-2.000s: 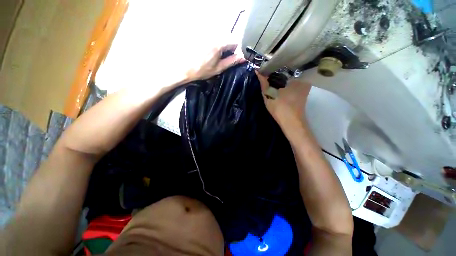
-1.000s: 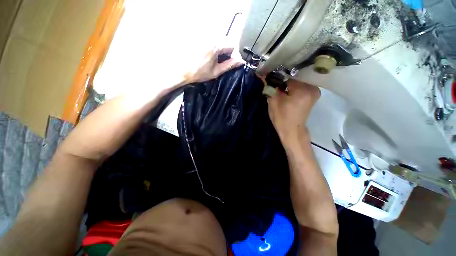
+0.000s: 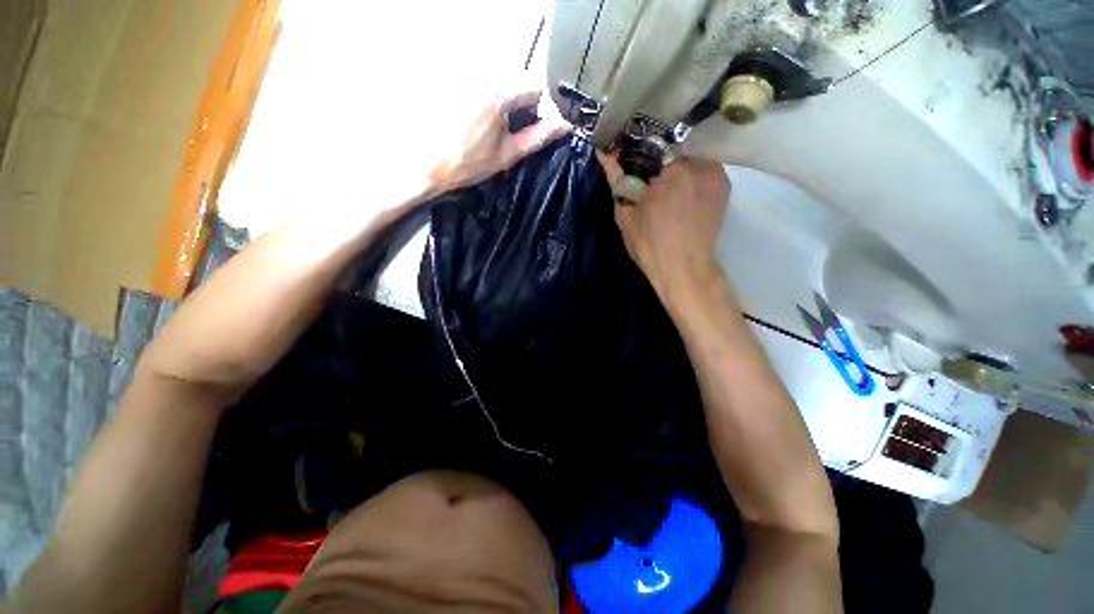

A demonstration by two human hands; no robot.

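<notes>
A shiny black fabric piece (image 3: 516, 252) runs from the presser foot (image 3: 583, 130) down to my lap, with a thin pale thread or edging (image 3: 450, 342) along its left side. My left hand (image 3: 504, 142) is bare and holds the fabric's edge just left of the foot; a small dark bit shows between thumb and fingers. My right hand (image 3: 675, 210) is bare, right of the foot, partly behind the machine's knobs; its fingertips are hidden and seem to be at the fabric's right edge. The sewing machine (image 3: 768, 144) stands over both.
Blue-handled snips (image 3: 845, 357) lie on the table right of my right forearm, near a control panel (image 3: 924, 450). Cardboard (image 3: 108, 144) and grey quilted material (image 3: 72, 396) are at the left. A blue round plastic thing (image 3: 654, 564) and a red item (image 3: 270, 564) are by my lap.
My right hand has turned into a more closed shape beside the foot since the oldest frame. The view has shifted, so the machine sits further left and higher. The fabric has barely moved.
</notes>
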